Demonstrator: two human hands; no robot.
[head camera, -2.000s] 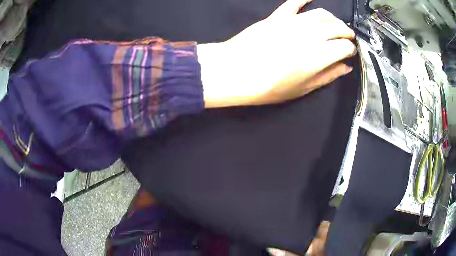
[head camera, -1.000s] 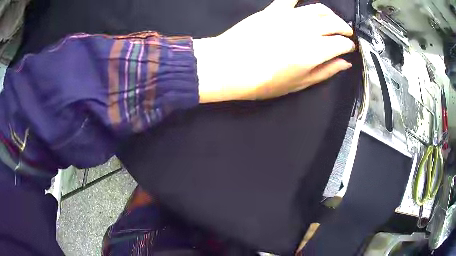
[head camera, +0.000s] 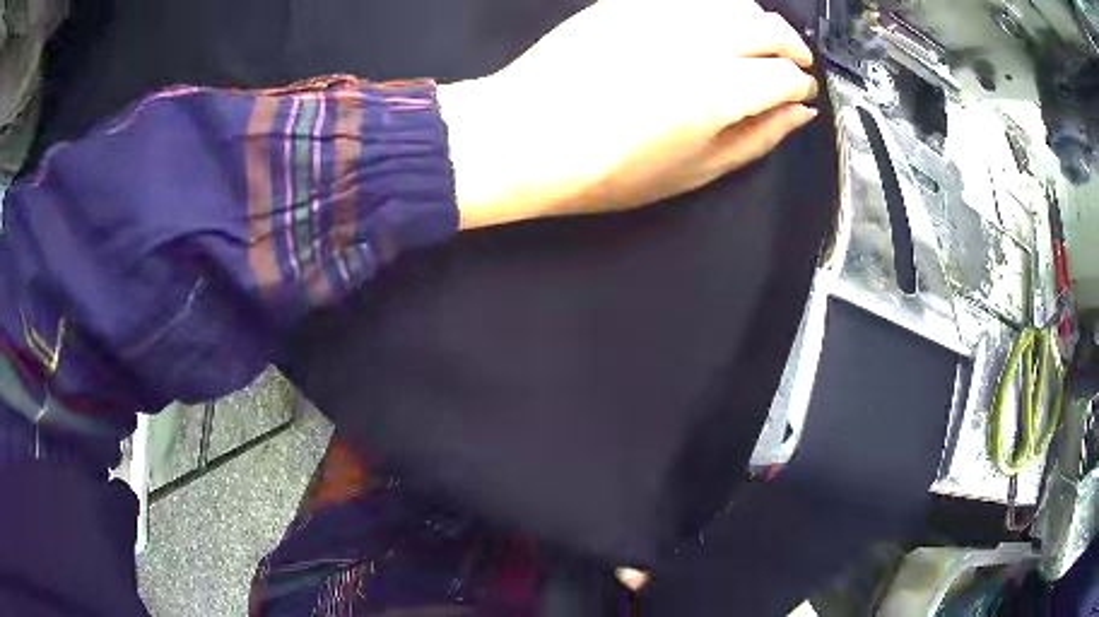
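A large black garment panel covers the table and hangs over its front edge. My left hand lies on the panel, its fingers bent down at the panel's right edge beside the metal parts. A black band strip runs out of the shiny metal band folder and hangs over the table's front edge, right of the panel. Of my right hand only a small bit of fingertip shows at the panel's lower edge; the rest is hidden or out of the picture.
Scissors with yellow-green handles lie at the far right, with a thin red-handled tool above them. The pale machine casting is at the upper right. Plaid cloth covers the lap. Grey speckled floor shows at the lower left.
The folder, band strip and scissors sit slightly further left in view, as does my left hand. The right fingers seen earlier at the bottom are now mostly hidden by dark cloth.
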